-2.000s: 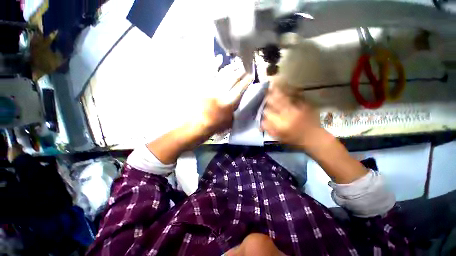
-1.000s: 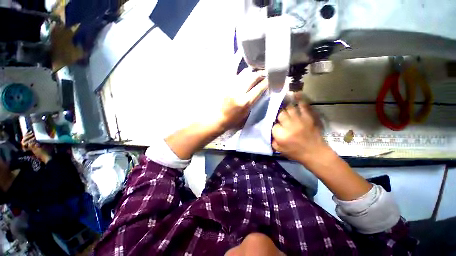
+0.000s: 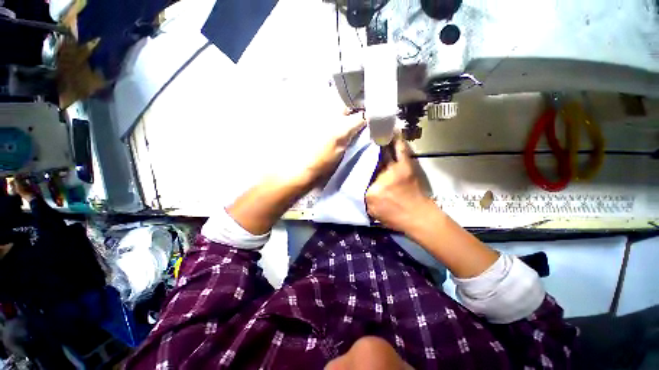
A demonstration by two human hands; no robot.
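A pale piece [image 3: 347, 189] with a dark edge along its right side lies under the sewing machine head [image 3: 419, 79] and reaches the table's front edge. My left hand [image 3: 334, 148] is at its upper left, fingertips close to the needle area and washed out by glare. My right hand [image 3: 396, 189] is at its right side, fingers bunched on the dark edge just below the head. The white strip [image 3: 381, 87] on the machine head hides the needle and presser foot. Both hands are on the piece.
Scissors with a red loop [image 3: 543, 155] and a yellow loop lie right of the needle. A navy piece [image 3: 238, 29] lies at the upper left. A printed ruler [image 3: 549, 205] runs along the front edge. Another person's dark sleeve [image 3: 43, 253] and another machine [image 3: 36, 144] are at the left.
The view has shifted. My right hand has moved closer to the needle area and left along the piece. The pale piece's lower end has swung left. My left hand stays near the needle.
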